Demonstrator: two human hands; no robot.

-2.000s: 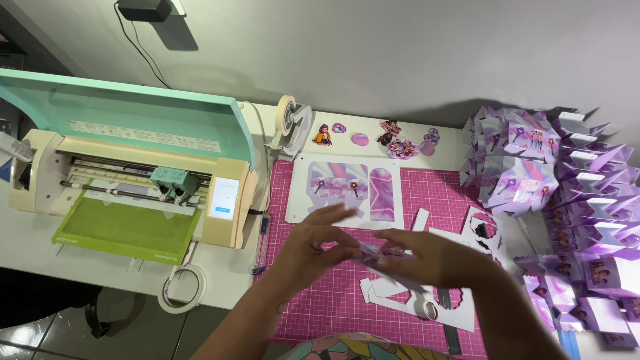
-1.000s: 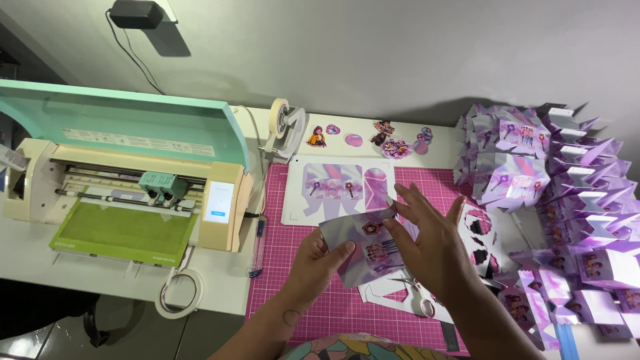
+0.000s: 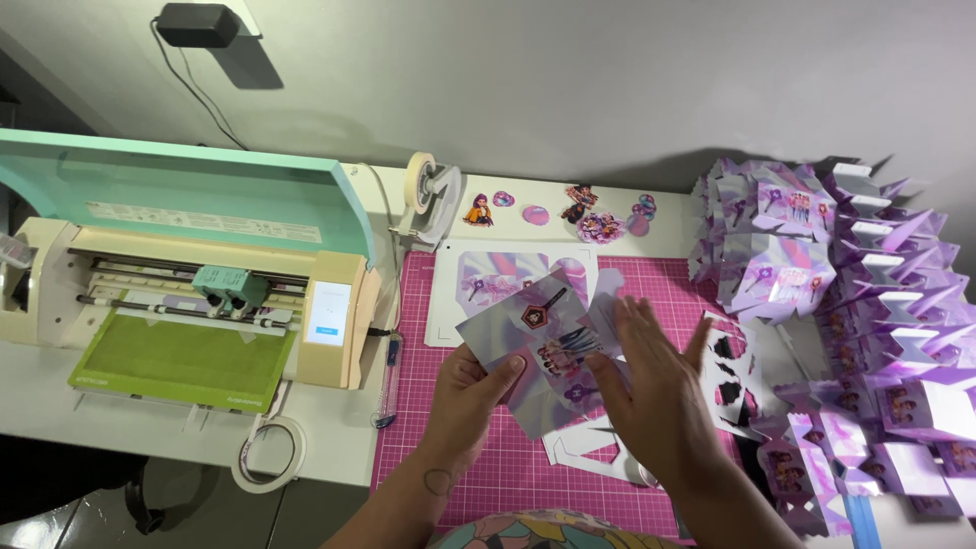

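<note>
A purple printed card box blank is held tilted above the pink cutting mat. My left hand grips its lower left side, thumb on top and fingers beneath. At its right edge my right hand lies with fingers extended, thumb against the card and a pale flap beside the fingertips. Behind the card, a printed sheet with more purple shapes lies on the mat. White cut-out scrap paper lies below the hands, with scissors partly hidden by my right wrist.
A cutting machine with its lid raised and a green mat stands left. A tape dispenser and character cut-outs lie at the back. Folded purple boxes crowd the right; a tape roll overhangs the front edge.
The card, seen nearly edge-on at first, now faces up with its printed side showing. My right hand has moved from the card's upper edge to its right side, fingers straightened.
</note>
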